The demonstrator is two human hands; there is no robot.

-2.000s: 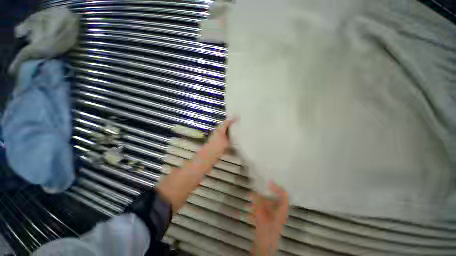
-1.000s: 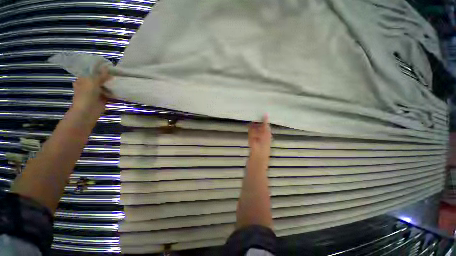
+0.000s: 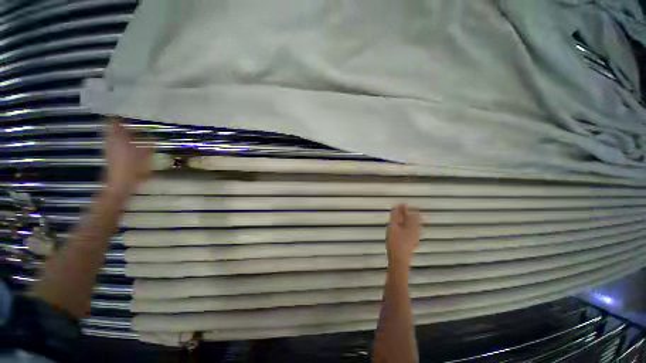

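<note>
The loose pale grey fabric (image 3: pixel 319 64) lies over the metal bars at the top, its near edge folded into a band. Below it, long cream pleats (image 3: pixel 297 241) run side by side over the bars. Bare bars show in a gap between the fabric and the pleats. My left hand (image 3: pixel 126 152) is blurred at the left end of the top pleat, just below the fabric's left corner; its grip is hidden. My right hand (image 3: pixel 404 223) is over the pleats right of centre, fingers curled, with nothing visible in it. A small clip (image 3: pixel 180 162) sits on the top pleat.
Bare silver bars (image 3: pixel 42 106) run along the left. Several small clips (image 3: pixel 35 237) lie loose on them, left of my left forearm. Another clip (image 3: pixel 190 340) is at the bottom pleat. More dark and silver rods (image 3: pixel 524 340) show at the bottom right.
My left hand has let go of the fabric corner and moved down to the top pleat. My right hand has moved off the fabric edge, down and right, over the pleats. The fabric now lies loose.
</note>
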